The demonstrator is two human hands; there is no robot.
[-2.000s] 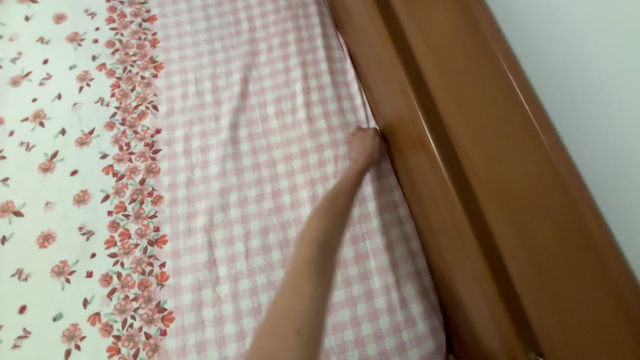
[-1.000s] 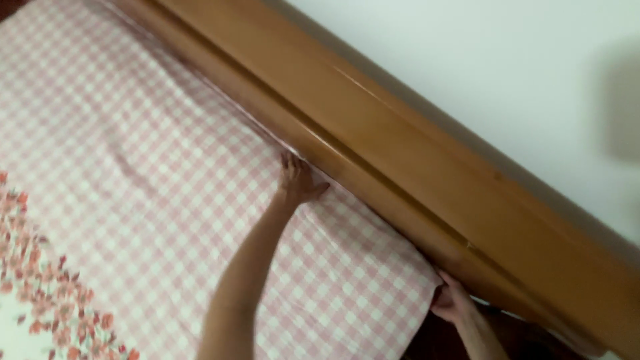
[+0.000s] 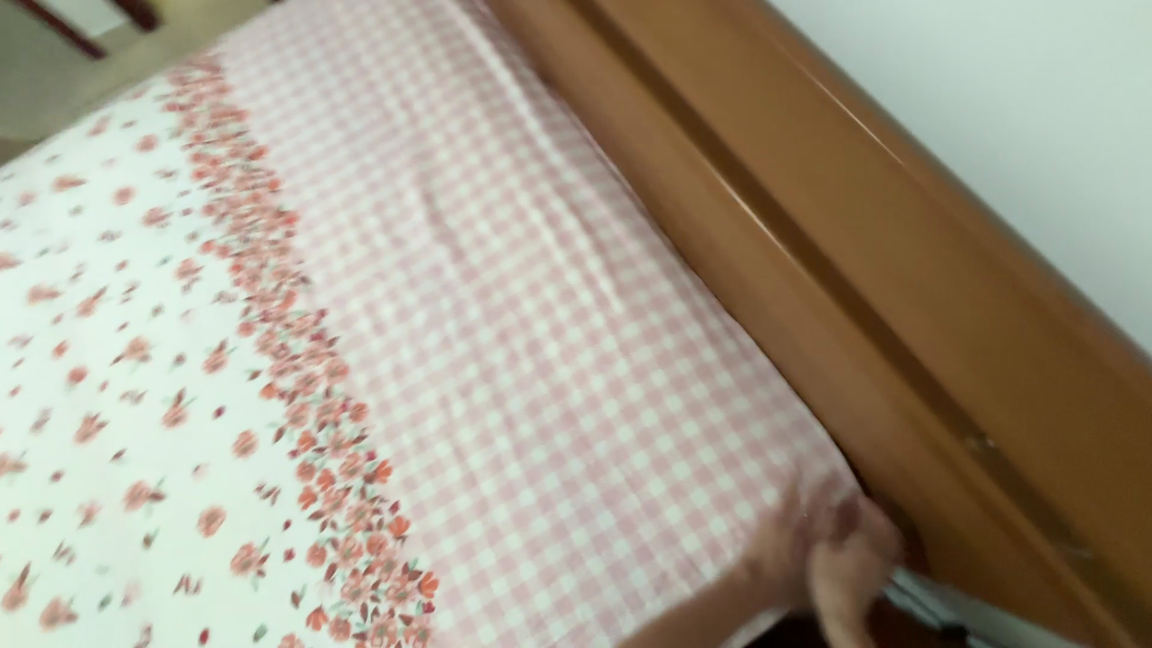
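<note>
A bedsheet, pink-and-white checked with a floral border and a white flowered part at the left, covers the bed. Its checked side runs along the wooden headboard. At the bed's corner by the headboard, lower right, both hands are together and blurred. My left hand lies on the checked cloth at the corner; its fingers are too blurred to read. Close beside it, my right hand is closed around the sheet's corner, its wrist coming up from the bottom edge. Some light creases run through the checked cloth.
The brown wooden headboard crosses diagonally on the right, with a pale wall behind it. A light grey item lies below the corner. Dark red furniture legs stand on the floor at the top left.
My left hand has moved from the headboard-side edge of the sheet down to the corner, beside my right hand. The view has turned, bringing the floral part back in.
</note>
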